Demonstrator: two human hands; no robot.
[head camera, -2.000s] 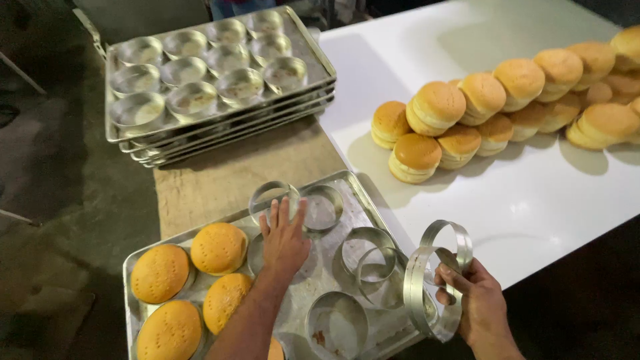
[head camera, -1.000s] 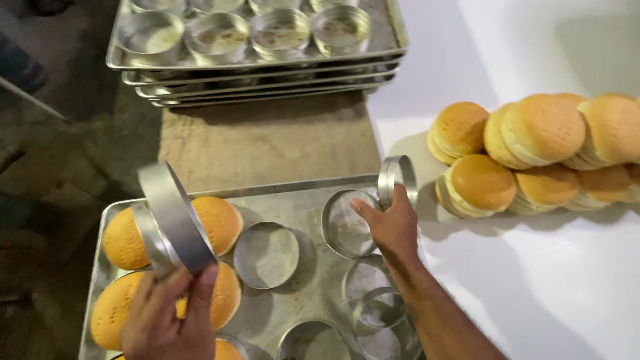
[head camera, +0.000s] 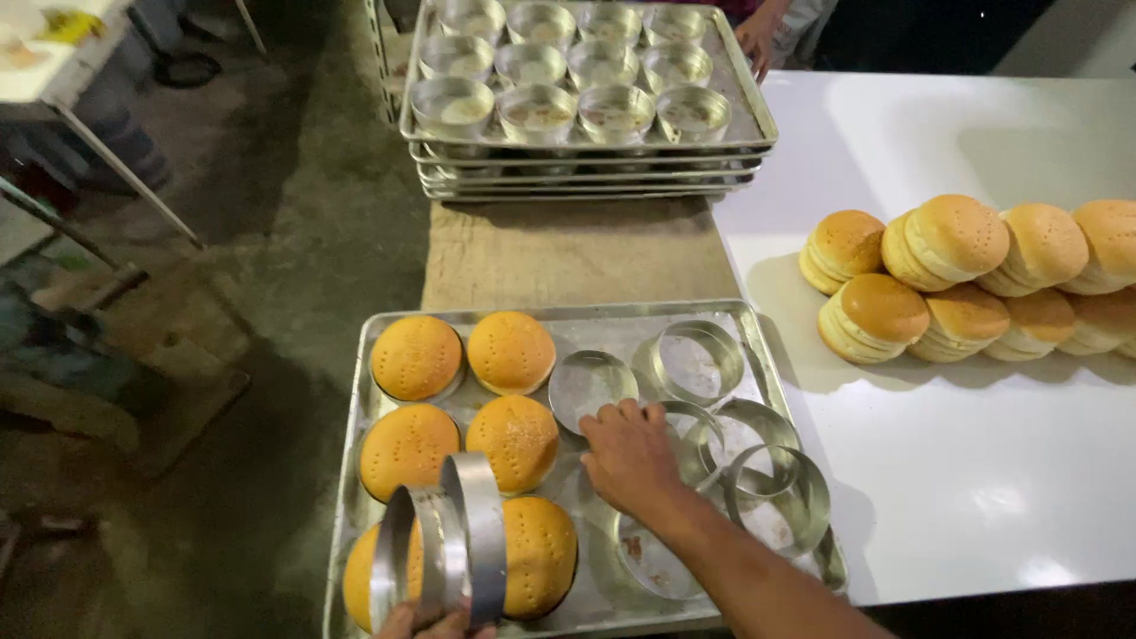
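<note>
At the bottom of the view my left hand (head camera: 435, 621) grips several upright metal rings (head camera: 475, 537) over the lower left buns. My right hand (head camera: 630, 453) is over the middle of the metal sheet tray (head camera: 568, 612), its fingers at the near edge of a round metal ring (head camera: 593, 390); whether it holds a ring there is hidden. Golden round buns (head camera: 513, 442) with dotted tops fill the tray's left side. More metal rings (head camera: 698, 362) stand on its right side, some overlapping.
Stacked metal trays (head camera: 590, 142) with round molds stand beyond a wooden board (head camera: 577, 253). Piled buns (head camera: 954, 240) lie on the white table (head camera: 976, 461) at right. Another person's hand (head camera: 759, 35) is beside the tray stack. A second table (head camera: 53, 80) stands at upper left.
My right hand has moved from the tray's far right part to its middle. The ring it held a second ago now rests among those at the right. My left hand has come lower, still with rings.
</note>
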